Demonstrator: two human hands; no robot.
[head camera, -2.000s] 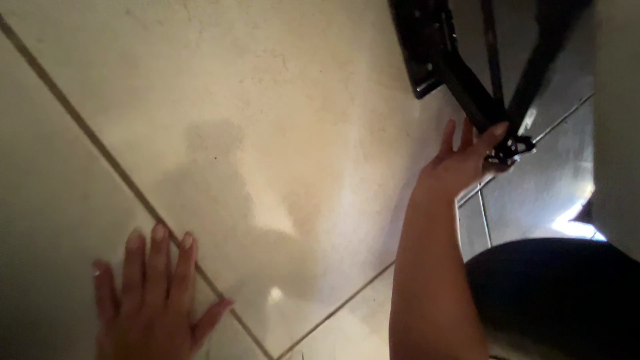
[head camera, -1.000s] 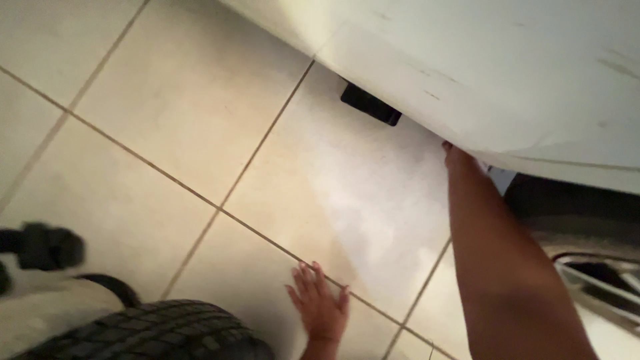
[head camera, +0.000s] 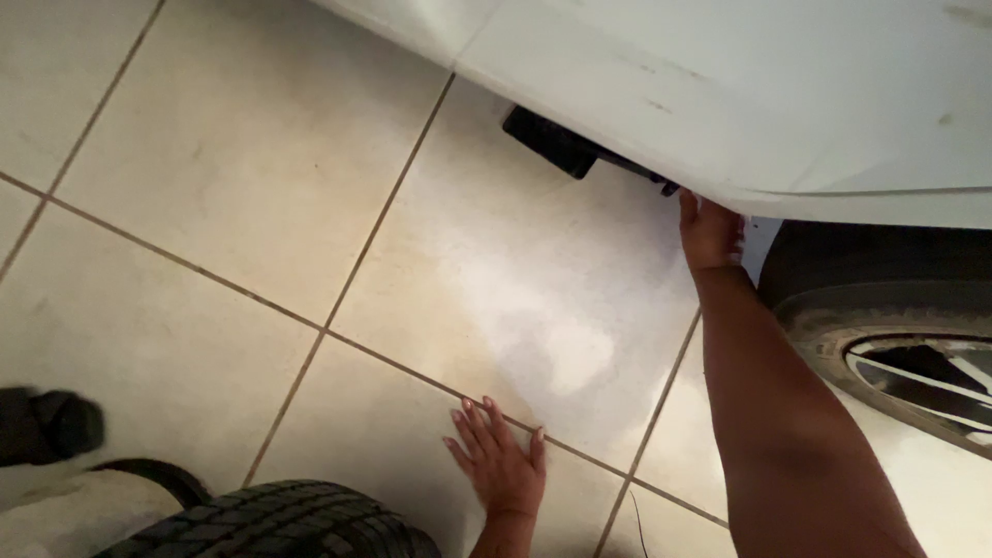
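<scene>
My left hand (head camera: 502, 457) rests palm down on the tiled floor (head camera: 232, 186), its fingers spread and holding nothing. My right hand (head camera: 711, 229) reaches to the lower edge of a white car body panel (head camera: 659, 93); its fingertips are partly hidden beneath that edge, beside the end of a black metal jack (head camera: 550, 142). Whether the fingers close on the jack cannot be seen. Most of the jack lies hidden under the car, with its flat black base part showing.
A mounted car wheel (head camera: 806, 302) stands right of my right forearm. A loose tyre (head camera: 287, 519) is at the bottom left, near a dark shoe-like object (head camera: 58, 422) at the left edge. The car's panel overhangs the floor at the top.
The view has drawn back and up from beneath the car, where an earlier frame shows my right hand at the black jack's end. My left hand is still flat on the floor.
</scene>
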